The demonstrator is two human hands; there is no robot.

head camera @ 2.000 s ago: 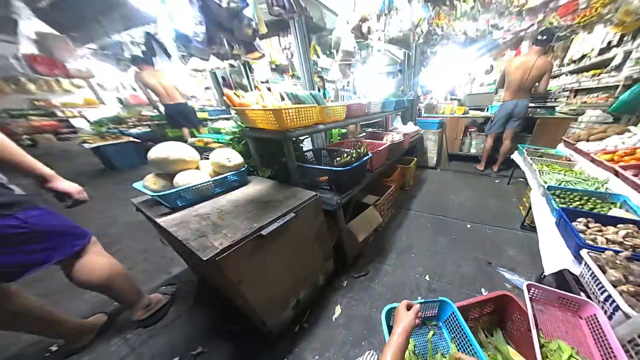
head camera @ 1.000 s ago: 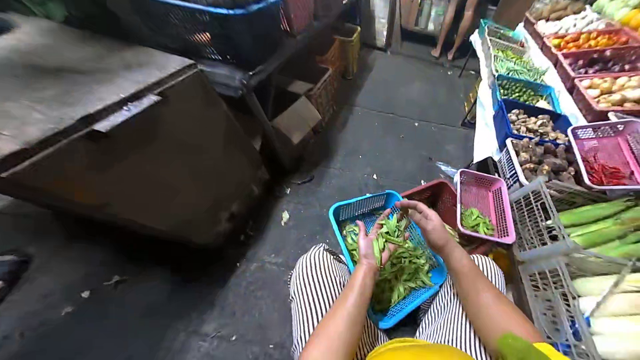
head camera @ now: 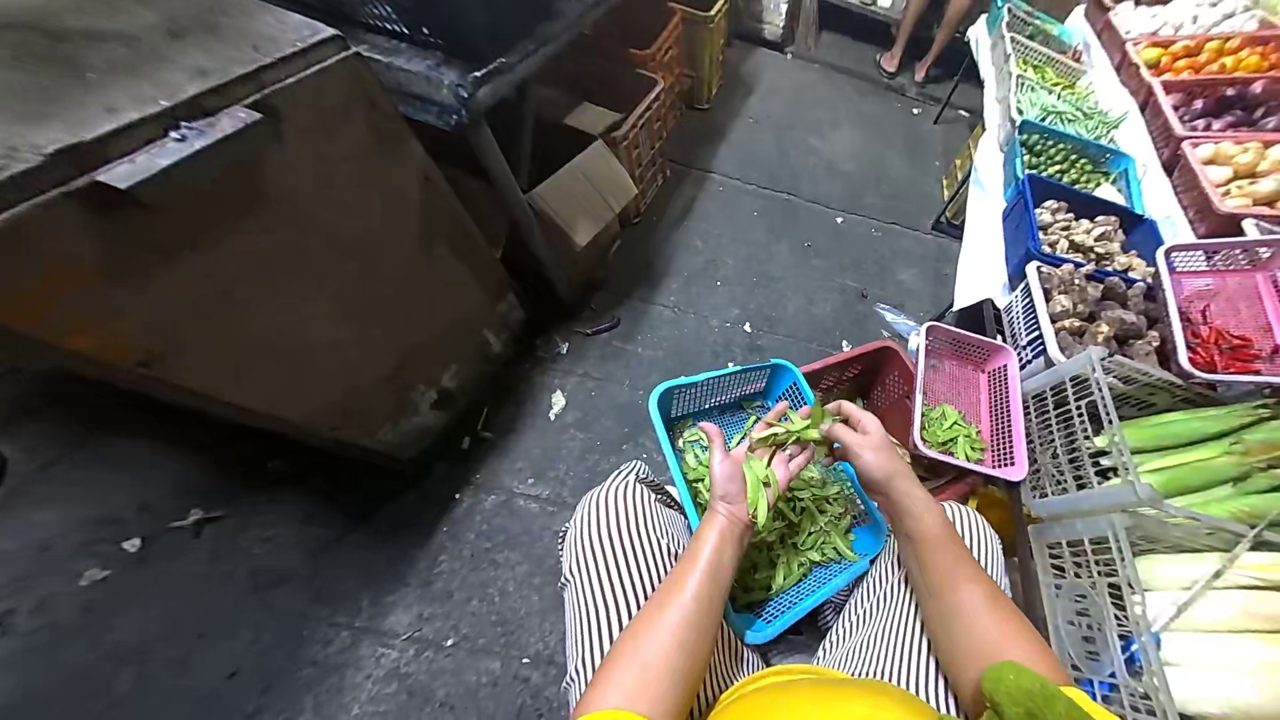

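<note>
A blue plastic basket (head camera: 800, 603) with flat green pea pods (head camera: 797, 535) rests on my lap, between striped trouser legs. Over the basket, my left hand (head camera: 745, 475) is turned palm up with several pods lying on the palm and fingers. My right hand (head camera: 868, 445) has its thumb and fingertips closed on pods just above the left fingers. Beyond my right hand stands a dark red basket (head camera: 880, 370), partly hidden by the hand. Right of it, a pink basket (head camera: 970, 375) holds a small heap of pods at its near end.
At the right are crates of corn (head camera: 1200, 440), a pink basket of red chillies (head camera: 1222, 345), a blue crate of ginger (head camera: 1095, 240) and other produce. A large brown box-like stand (head camera: 260, 260) is at the left. An opened cardboard box (head camera: 585, 195) lies beyond it. A person's feet (head camera: 905, 70) show at the top.
The view has tilted down since two seconds ago. My left hand, at the basket's rim then, is now over the pods. Since one second ago, pods have been lifted onto my left palm.
</note>
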